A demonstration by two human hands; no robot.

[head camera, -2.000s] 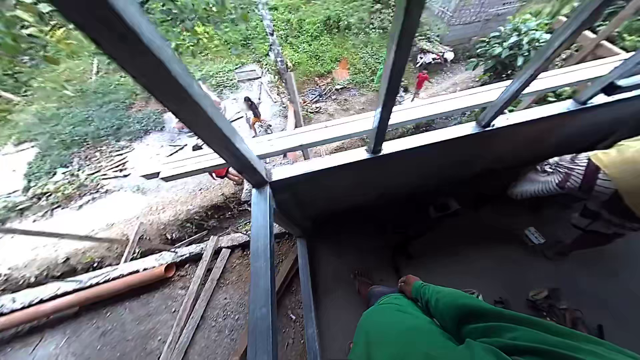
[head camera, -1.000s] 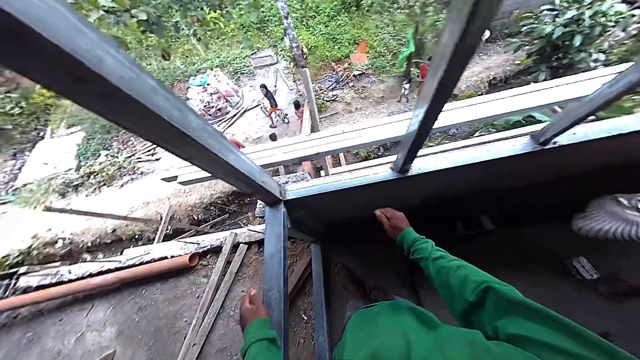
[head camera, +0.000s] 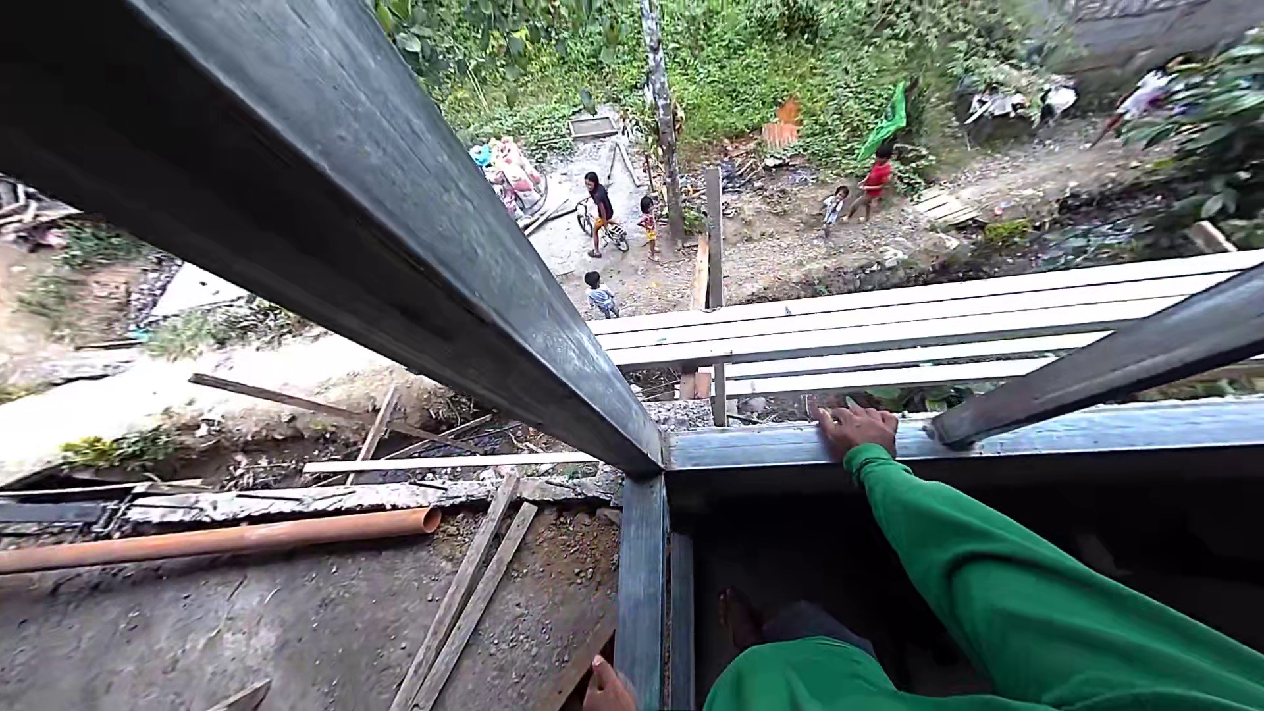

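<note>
My right hand (head camera: 857, 429), at the end of a green sleeve, rests on the horizontal metal beam (head camera: 770, 444), its fingers over the far edge, left of the foot of a slanting metal bar (head camera: 1106, 355). Low in the view, my left hand (head camera: 607, 688) is at the left side of another metal tube (head camera: 642, 592) that runs toward me; only part of this hand shows, and its grip cannot be made out. A thick metal post (head camera: 425, 237) crosses the upper left and meets both beams at the corner.
Long pale metal bars (head camera: 938, 306) lie outside beyond the beam. Several people are on the ground below, one by a bicycle (head camera: 614, 233). An orange pipe (head camera: 247, 538) and wooden planks (head camera: 474, 602) lie at lower left. My bare foot (head camera: 739, 617) is beside the inner tube.
My right hand has gone from above the dark floor inside the frame onto the horizontal beam. My left hand, out of sight two seconds ago, came into view beside the tube and now shows lower.
</note>
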